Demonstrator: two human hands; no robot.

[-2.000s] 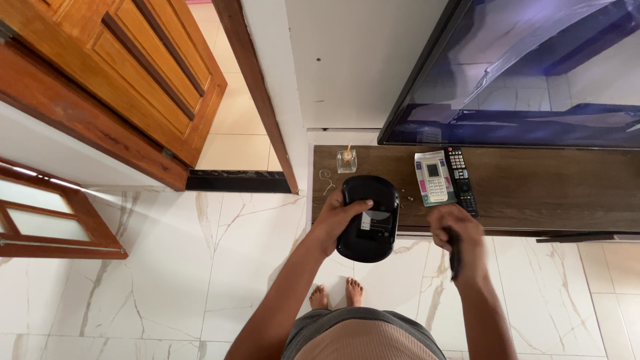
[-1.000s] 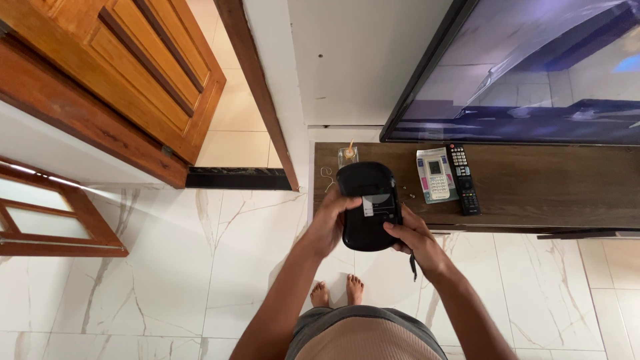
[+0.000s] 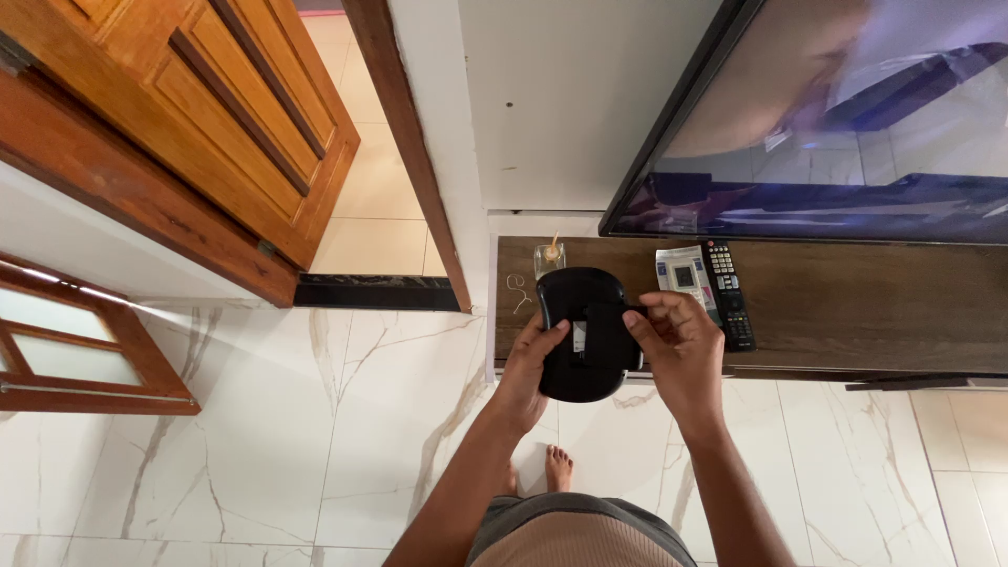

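Observation:
My left hand holds a rounded black plastic device by its left edge, thumb on its face beside a small white label. The fingers of my right hand pinch the upper right corner of a flat black rectangular piece, which lies over the device's right side and extends past its edge. Whether the piece is joined to the device, I cannot tell. Past my right hand, a black remote control lies beside a remote in a clear wrapper on the dark wooden cabinet top.
A glass jar and a thin pale cord sit at the left end of the cabinet top. Above it stands a large television. A wooden door stands open at the left, over a dark threshold.
Two seconds ago my right hand was apart from the device, with a dark object in it. It has since come to the device, and the flat black piece now sticks out past the right edge.

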